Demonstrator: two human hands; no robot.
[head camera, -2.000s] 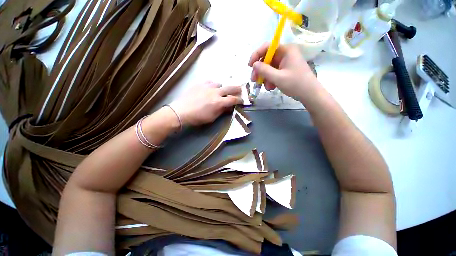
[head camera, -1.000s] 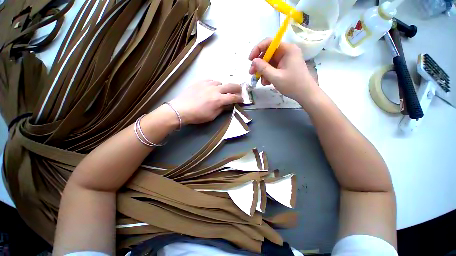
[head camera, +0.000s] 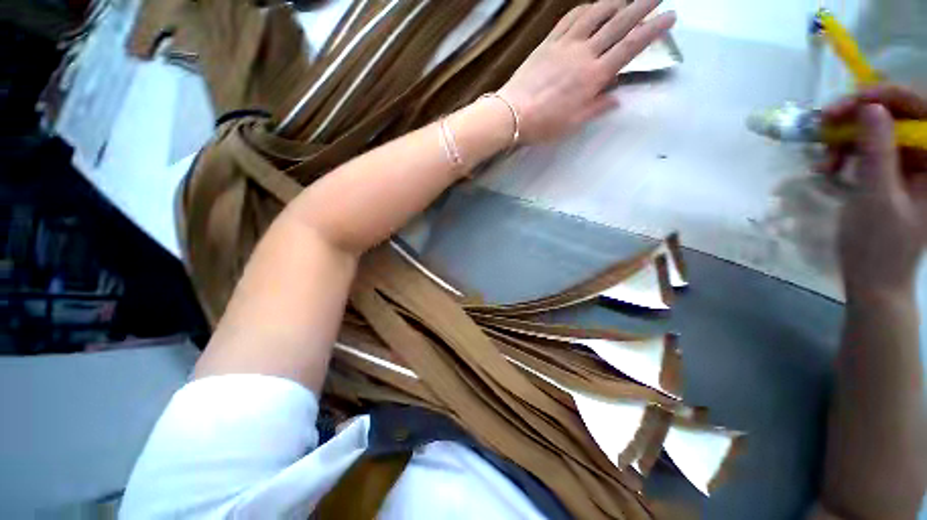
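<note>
My left hand (head camera: 574, 76) is flat with its fingers apart over the upper strap bundle (head camera: 391, 76), beside a white flared strap end (head camera: 653, 56). My right hand (head camera: 876, 193), slightly blurred and near the right edge, holds a yellow-handled glue brush (head camera: 842, 130). Its pale bristles point left, away from the straps. Several brown straps (head camera: 447, 340) run across the dark grey board (head camera: 767, 350), with fan-shaped white ends (head camera: 701, 457) that have thin brown edges.
A second yellow brush (head camera: 846, 46) is at the upper right. A pale smeared sheet (head camera: 712, 173) lies beyond the board. A dark tie (head camera: 244, 117) gathers the bundle at the left. My white sleeve (head camera: 229, 437) is at the lower left.
The view has turned, moving the straps to the right in the picture. My left hand has left the small white strap end and spread open. The brush is away from that end.
</note>
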